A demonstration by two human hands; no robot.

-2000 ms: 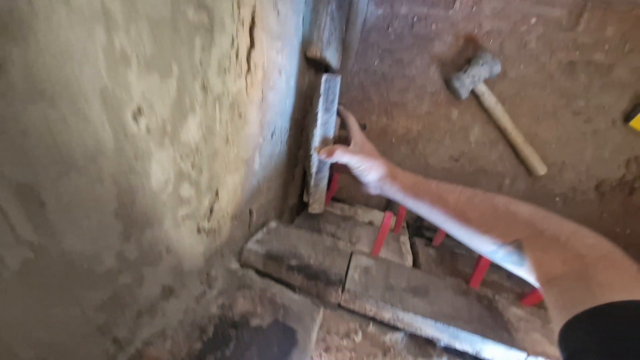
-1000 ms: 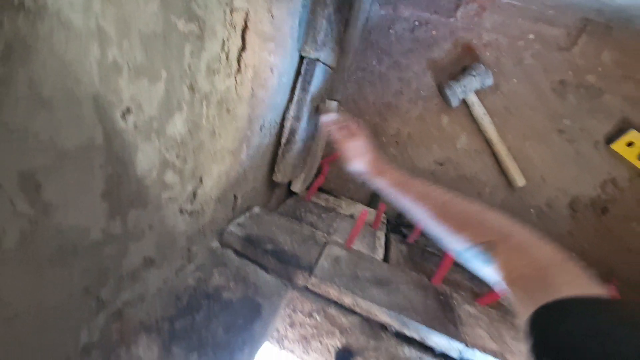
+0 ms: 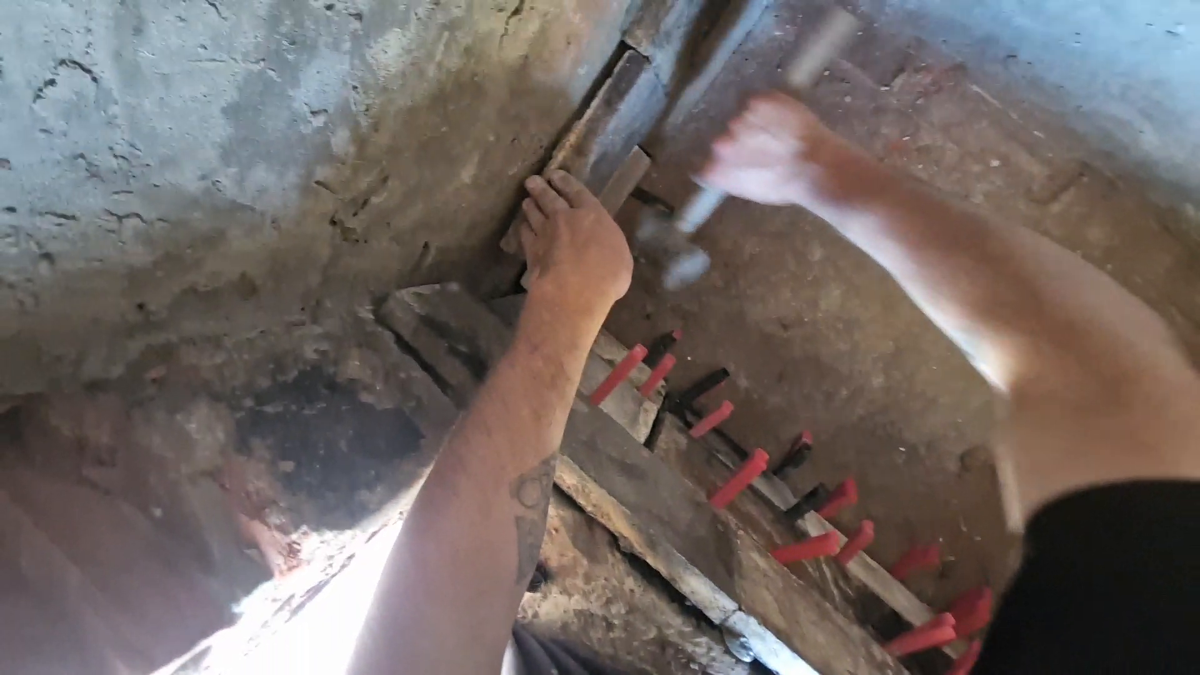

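My left hand (image 3: 574,234) rests with its fingers on an upright slab (image 3: 614,122) that stands along the foot of the wall; the palm hides the lower end. My right hand (image 3: 769,150) is closed around the wooden handle of a club hammer (image 3: 684,253), whose blurred head points down, just right of a narrow strip (image 3: 624,180) beside the slab. Below, rows of worn slabs or boards (image 3: 637,478) run down to the right, with several red wedges (image 3: 741,478) and some black wedges (image 3: 703,386) sticking up at their joints.
A rough, stained plaster wall (image 3: 234,169) fills the left. The dirt-covered floor (image 3: 797,347) lies to the right of the slabs. A dark patch and bright sunlight mark the lower left, beside broken masonry (image 3: 600,600) under the slab edge.
The hammer lay on the floor in both earlier frames; now my right hand holds it. My left hand has come into view on the slab. The view has shifted closer to the corner.
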